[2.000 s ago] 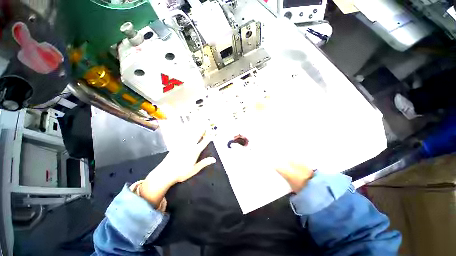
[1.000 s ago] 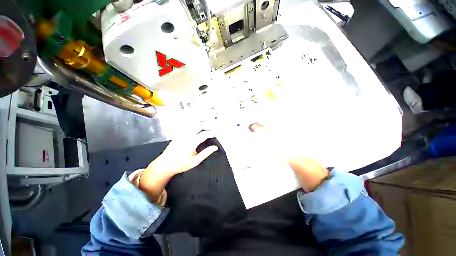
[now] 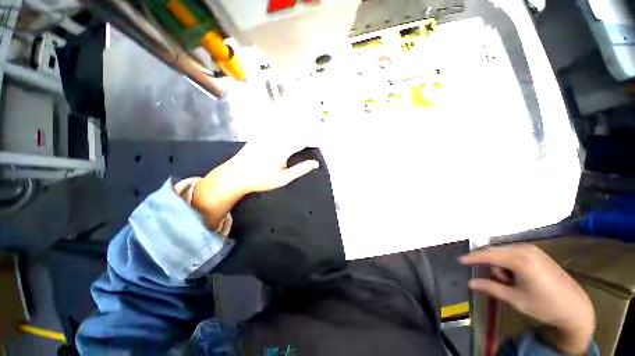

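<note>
A black fabric panel (image 3: 292, 222) lies over the near edge of the table and hangs toward my lap. My left hand (image 3: 254, 170) rests flat on its upper part, thumb spread, fingertips lost in glare. My right hand (image 3: 532, 281) is off the sheet at the lower right, beside the cardboard box, fingers bent and apart, nothing seen in it. The white base sheet (image 3: 445, 174) is overexposed. The clamp plate (image 3: 418, 94) shows only as yellow patches and dark holes at its far part.
The machine head (image 3: 299, 17) is cut off at the top. An orange-yellow rod (image 3: 223, 54) and a steel tube stand left of it. The shiny metal table (image 3: 167, 97) is at left. The cardboard box (image 3: 592, 257) and a blue bin (image 3: 609, 226) are at right.
My right hand has left the white sheet and moved right and nearer, to beside the box. My left hand stays on the fabric. The view has tilted down, so the machine head sits higher.
</note>
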